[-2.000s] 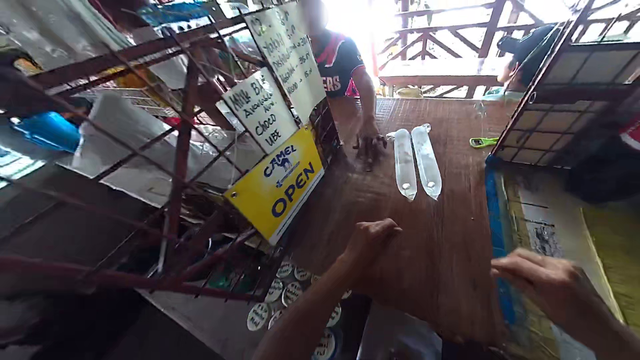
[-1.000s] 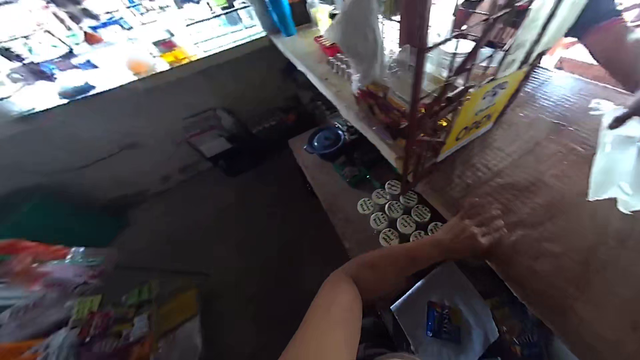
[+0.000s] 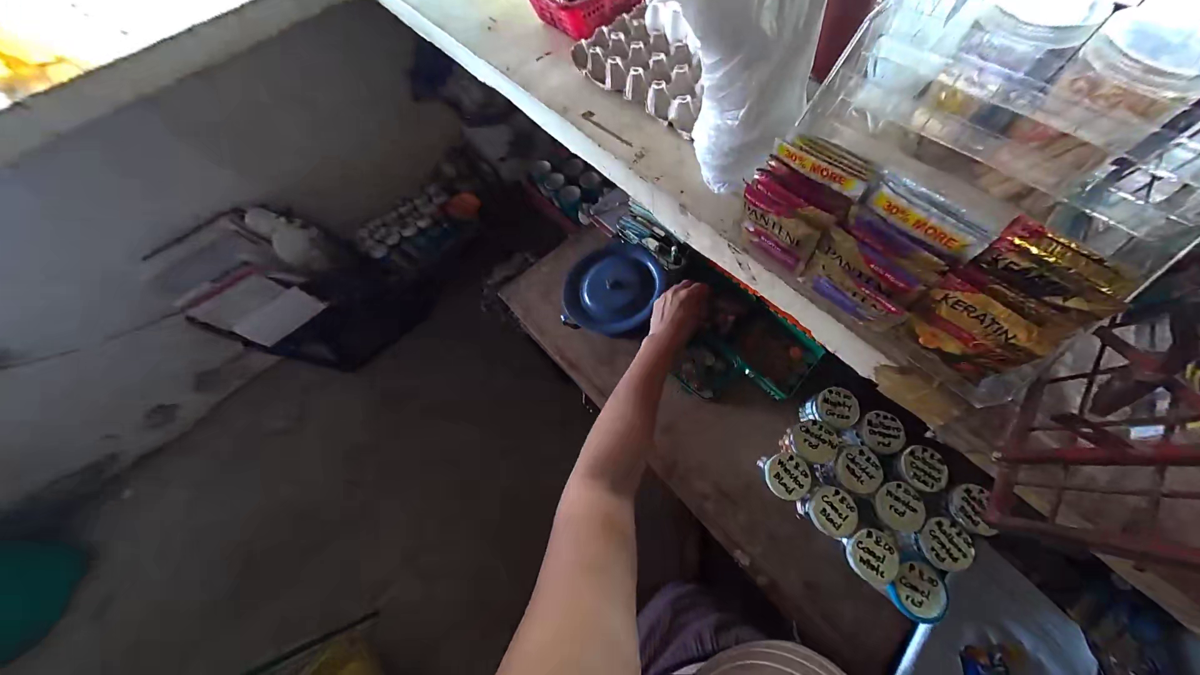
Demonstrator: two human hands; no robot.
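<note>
My left hand [image 3: 679, 309] reaches in at the edge of a green plastic basket [image 3: 773, 389], beside a blue lidded pot [image 3: 614, 289]. Its fingertips are dark and partly hidden, so whether they hold anything does not show. The basket has compartments with small dark contents that I cannot make out. To the right of it, several round jars with handwritten lids [image 3: 859, 469] stand in rows on the low wooden bench [image 3: 694, 441]. My right hand is out of view.
Above the bench runs a shelf [image 3: 656, 197] with an egg tray [image 3: 647, 70], a white plastic bag [image 3: 750, 84] and hanging shampoo sachets [image 3: 853, 234]. Red metal grating [image 3: 1097, 459] stands at right. A dark crate [image 3: 347, 328] lies at left by the wall.
The view has swung left and down, away from the wooden counter and the other person. My left hand has moved from the counter's edge to the green basket.
</note>
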